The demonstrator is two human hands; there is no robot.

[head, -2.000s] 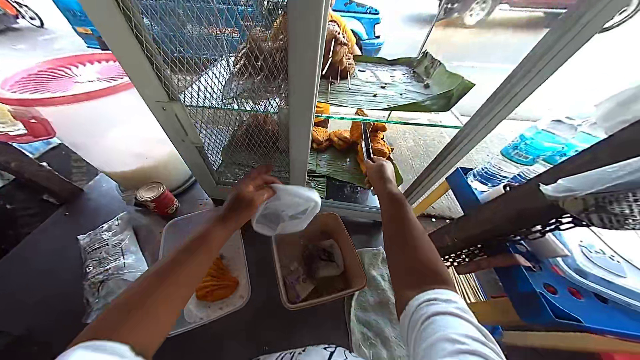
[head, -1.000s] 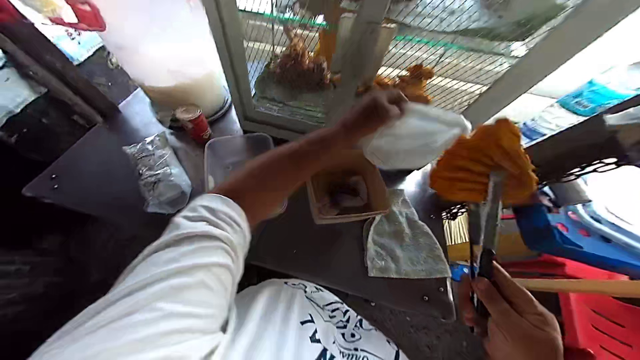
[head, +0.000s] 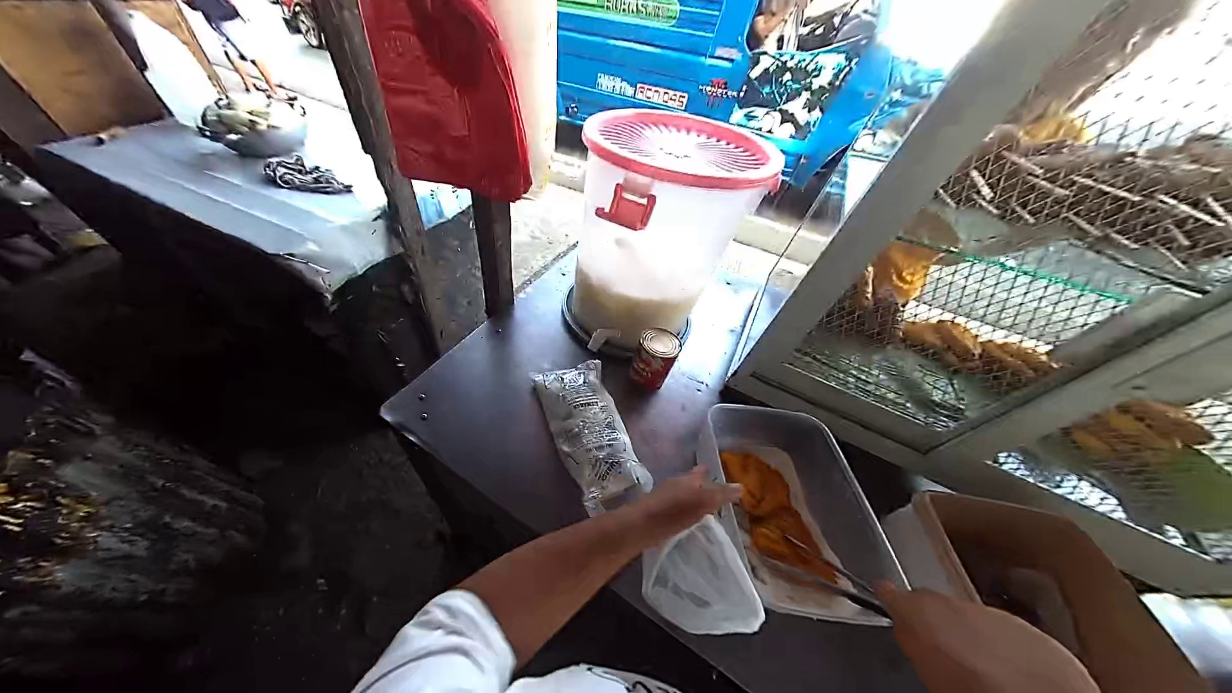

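My left hand (head: 688, 505) is at the near left rim of a clear plastic tub (head: 852, 481), with a translucent plastic bag (head: 701, 577) hanging from it. My right hand (head: 962, 635), low at the right, grips metal tongs (head: 833, 573) that slant into the tub. The tong tips lie against orange fried pieces (head: 760, 491) in the tub; whether they pinch one I cannot tell. Left of the tub lies a printed plastic pack (head: 589, 428), and behind that stands a red can (head: 655, 359).
A large bucket with a pink lid (head: 683, 149) stands at the back. The mesh-fronted display case (head: 924, 433) holding fried food rises at the right, beside a brown bin (head: 1039, 539). A wooden post (head: 375, 144) stands at the left.
The orange piece held up in the tongs is no longer in the air; the tongs are now down in the tub. The left hand and bag have moved from near the case to the tub. The view has swung left.
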